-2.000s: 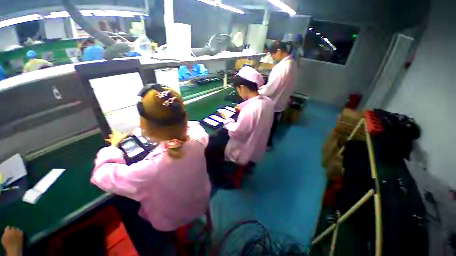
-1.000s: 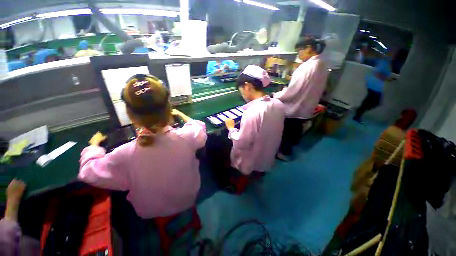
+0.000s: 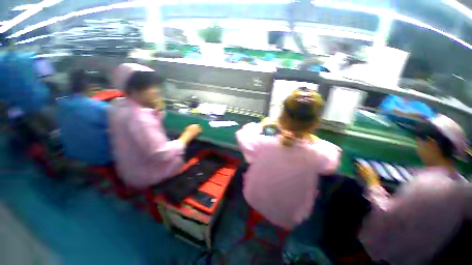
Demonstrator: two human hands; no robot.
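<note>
Neither of my hands is in the picture. Nearest in front of me, a red-orange tray [image 3: 216, 182] sits on a pale box [image 3: 187, 225] beside the bench, with dark items in it. A phone tray [image 3: 387, 171] with several pale-faced part-built phones lies on the green bench [image 3: 339, 142] at the right, at a seated worker's hand. A white paper slip [image 3: 223, 123] lies on the bench left of the middle worker. The picture is blurred.
A worker in pink [image 3: 291, 171] sits at the middle, another in pink [image 3: 142, 140] at the left, and one in pink [image 3: 424, 207] at the right. Workers in blue [image 3: 84, 129] sit further left. Red stools [image 3: 266, 227] stand under them. Blue floor [image 3: 88, 217] lies at the lower left.
The view has swung left. The middle worker now appears further right, and the left workers and the whole red-orange tray have come in. The wall and rack at the right have left the view.
</note>
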